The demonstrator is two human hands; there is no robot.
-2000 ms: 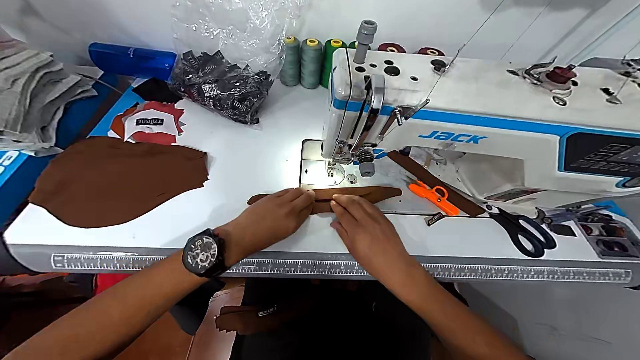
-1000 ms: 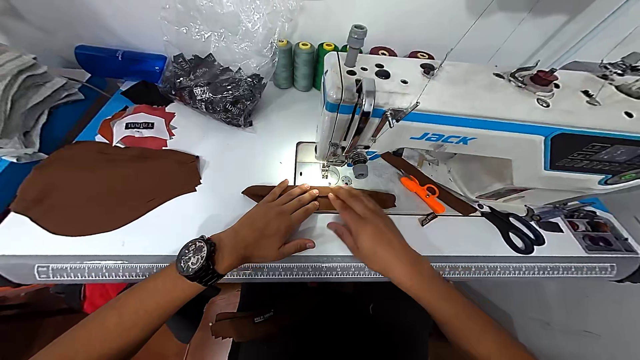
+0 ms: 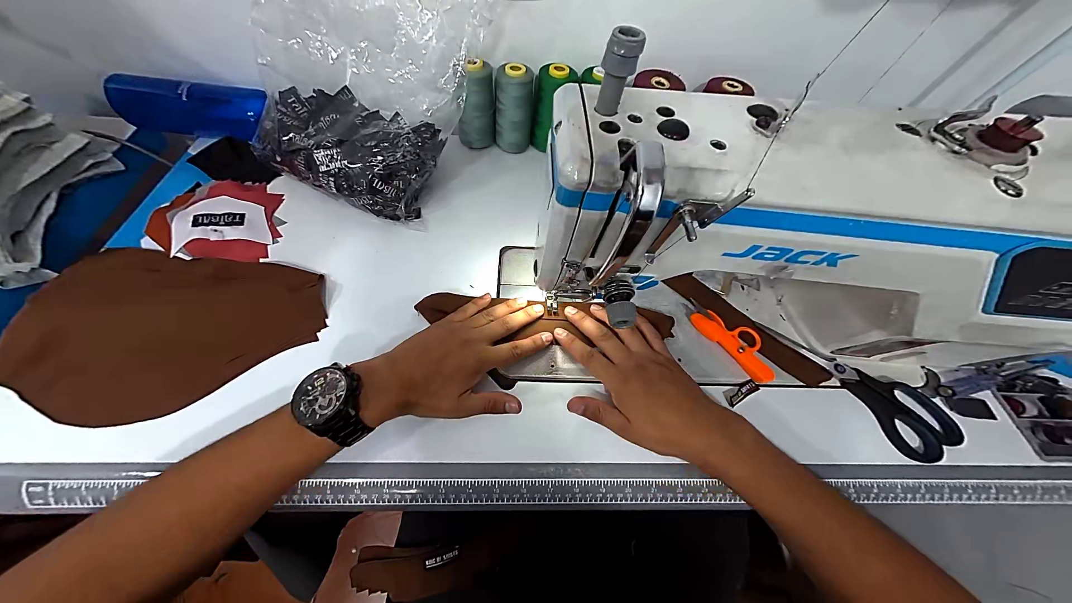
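A strip of brown fabric [image 3: 445, 306] lies across the needle plate of the Jack sewing machine [image 3: 712, 184], its middle at the presser foot [image 3: 553, 301]. My left hand [image 3: 456, 360] rests flat, palm down, with spread fingertips on the strip left of the foot; a black watch [image 3: 327, 404] is on that wrist. My right hand [image 3: 641, 377] presses flat on the strip's right part, fingers spread, thumb pointing toward the left thumb. Neither hand grips anything. Whether the foot is down on the fabric cannot be told.
Brown fabric pieces [image 3: 159, 335] lie at left, below red and white patches [image 3: 222, 219]. Behind are a bag of black labels [image 3: 356, 151] and thread cones [image 3: 512, 109]. Orange thread snips [image 3: 733, 343], black-handled scissors [image 3: 900, 414] and a brown strip [image 3: 779, 347] lie at right. A ruler [image 3: 519, 492] edges the table.
The brown strip and both hands have moved away from the table's front edge, up to the presser foot. My fingers, bunched at the strip two seconds ago, are now spread flat on it.
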